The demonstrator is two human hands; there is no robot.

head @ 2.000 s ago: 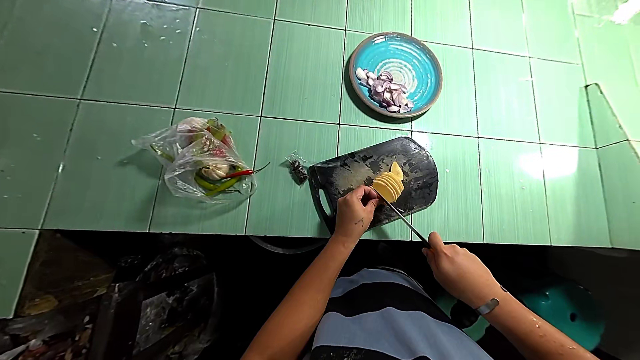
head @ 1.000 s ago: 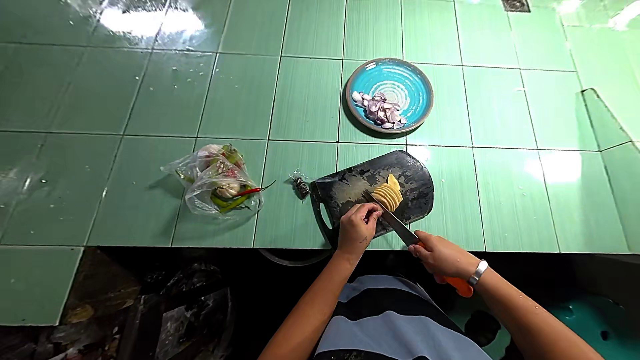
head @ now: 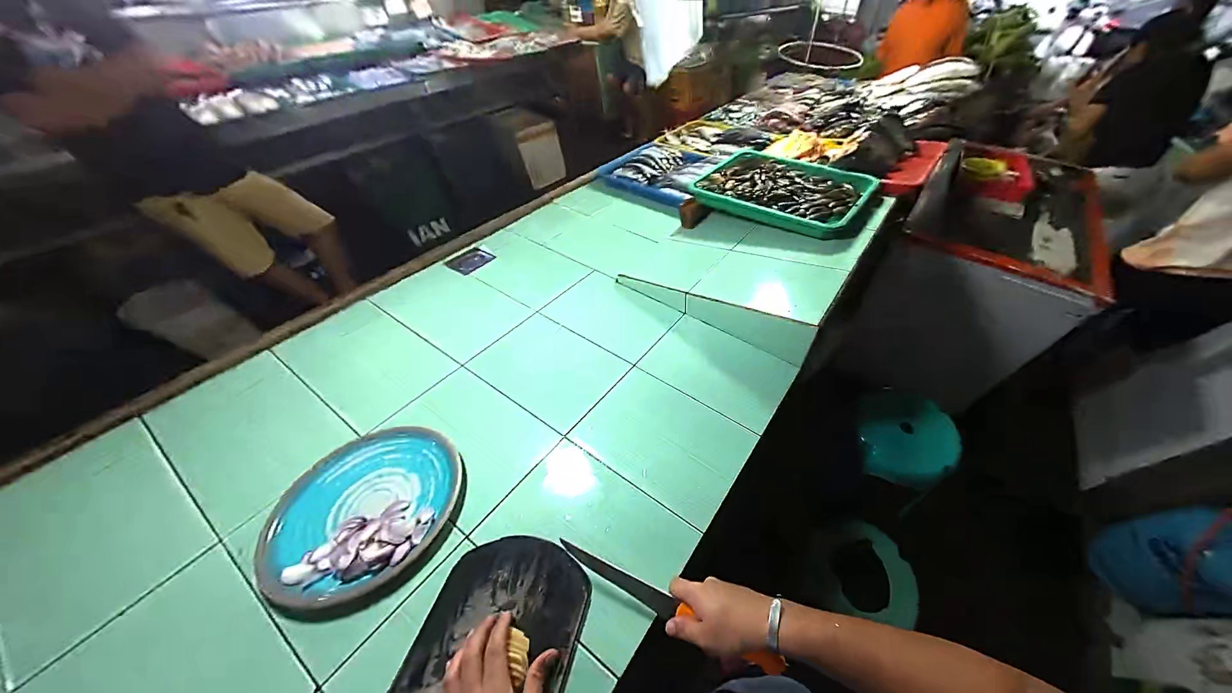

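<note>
My left hand (head: 481, 662) rests on the black cutting board (head: 539, 582), its fingers around a stack of pale yellow slices (head: 518, 654); what food they are, I cannot tell. In my right hand (head: 717, 616) is the orange handle of a kitchen knife (head: 621, 582). The blade points up and left, its tip at the board's right edge, apart from the slices. A blue plate (head: 351, 467) with a brown rim stands left of the board and holds sliced shallots or red onions (head: 366, 544). The lower part of the board is out of view.
Green tiles cover the counter (head: 510, 356), with a low tiled ledge (head: 741, 322) across it. Farther back are a green tray (head: 780, 192) of small seafood, a blue tray (head: 654, 173) of fish and more fish. Stools (head: 910, 438) stand below at right. A person (head: 192, 173) is across the counter.
The view has swung up and right, showing the market beyond. The knife blade, earlier at the slices, is now away to their right. My left hand has moved onto the slices.
</note>
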